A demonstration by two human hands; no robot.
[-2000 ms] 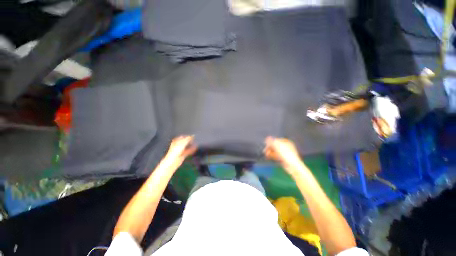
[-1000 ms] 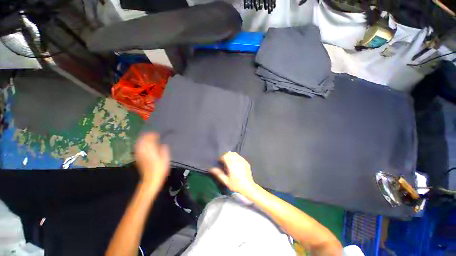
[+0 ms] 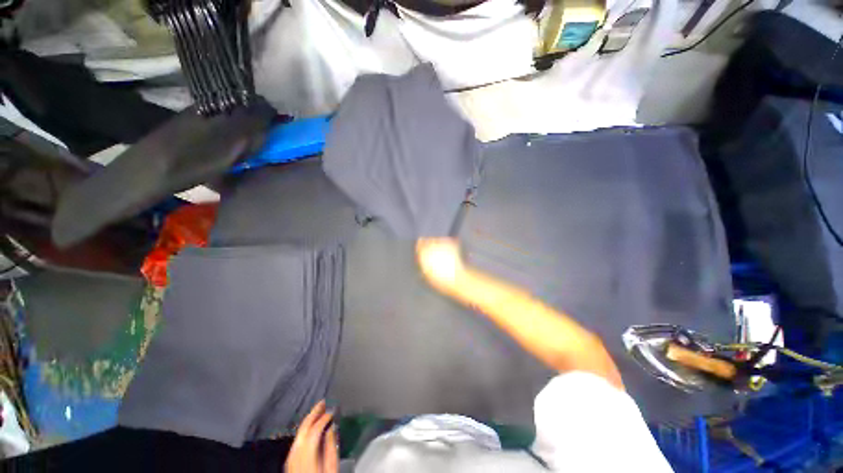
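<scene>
My right hand (image 3: 440, 263) grips the near corner of a dark grey garment piece (image 3: 407, 152) at the far side of the pressing table. The piece is drawn to a point at my fingers; what lies under it is hidden. My left hand (image 3: 314, 442) is low at the table's near edge, by the corner of the neat grey stack (image 3: 231, 323); its fingers are slightly apart and hold nothing visible. The stack's right side shows fanned layered edges. The steam iron (image 3: 684, 358) lies at the right, its orange-brown handle toward the near right.
The dark grey table cover (image 3: 601, 231) spans the middle. A padded grey board (image 3: 157, 175) stands at the far left, beside a red plastic bag (image 3: 182, 238). Blue crates (image 3: 730, 443) are below right. White cloth (image 3: 314, 55) hangs behind, with black hangers (image 3: 208, 60) at the left.
My right hand has left the neat stack and reached to the far pile, taking hold of a piece. My left hand has drawn back low. The view has shifted, and the stack's edges now look more fanned.
</scene>
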